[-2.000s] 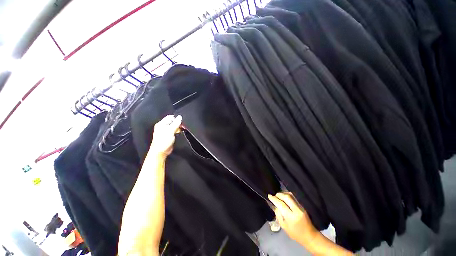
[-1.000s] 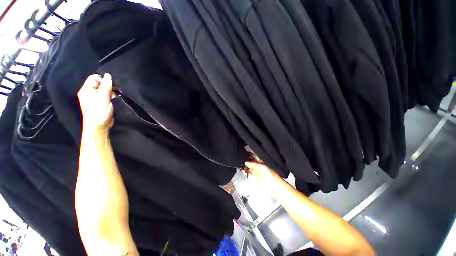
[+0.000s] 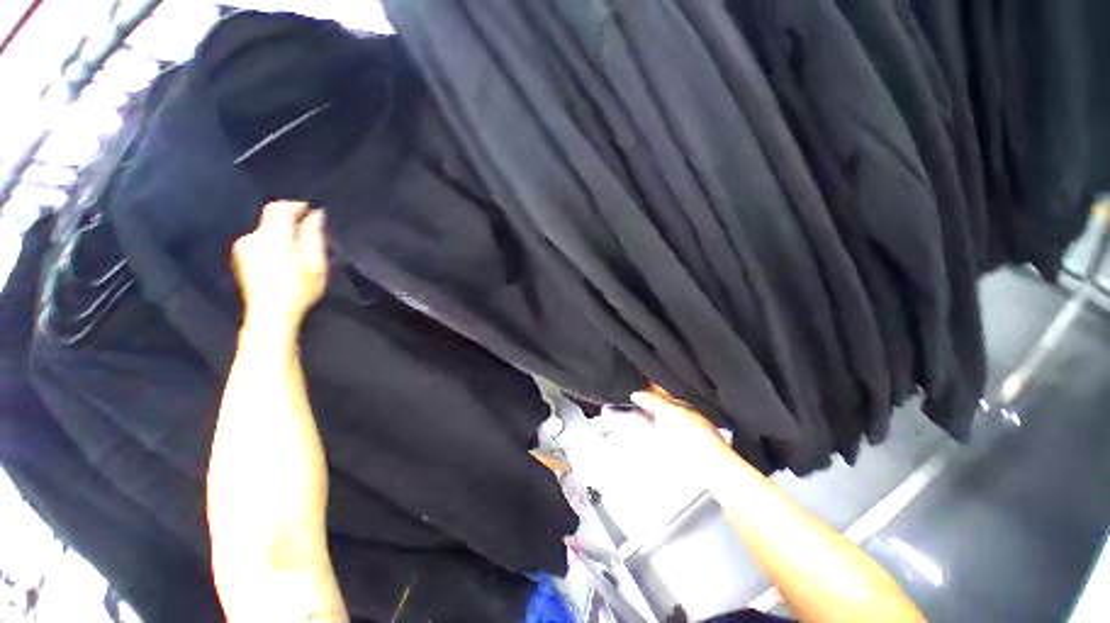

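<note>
A black jacket (image 3: pixel 426 231) hangs on the rail in front of me, with a thin pale line near its neck. Its front edge (image 3: pixel 457 323) runs slanting down between my two hands. My left hand (image 3: pixel 282 262) is closed on the upper part of the front edge, fingers curled. My right hand (image 3: pixel 670 420) is at the lower end of the front edge, near the hem, with its fingertips on the cloth. The picture is blurred, so any small thing in the fingers cannot be made out.
Many dark garments (image 3: pixel 730 219) hang close together on the right. More black garments (image 3: pixel 110 426) hang at the left, with loose hangers (image 3: pixel 91 298) beside them. The metal rail (image 3: pixel 91 61) crosses the top left. Low rack bars (image 3: pixel 901 493) and a blue thing (image 3: pixel 548 602) show below.
Since two seconds ago the view has moved closer and to the right. In the last second my left hand has shifted slightly right, and my right hand slightly right; the front edge looks straighter.
</note>
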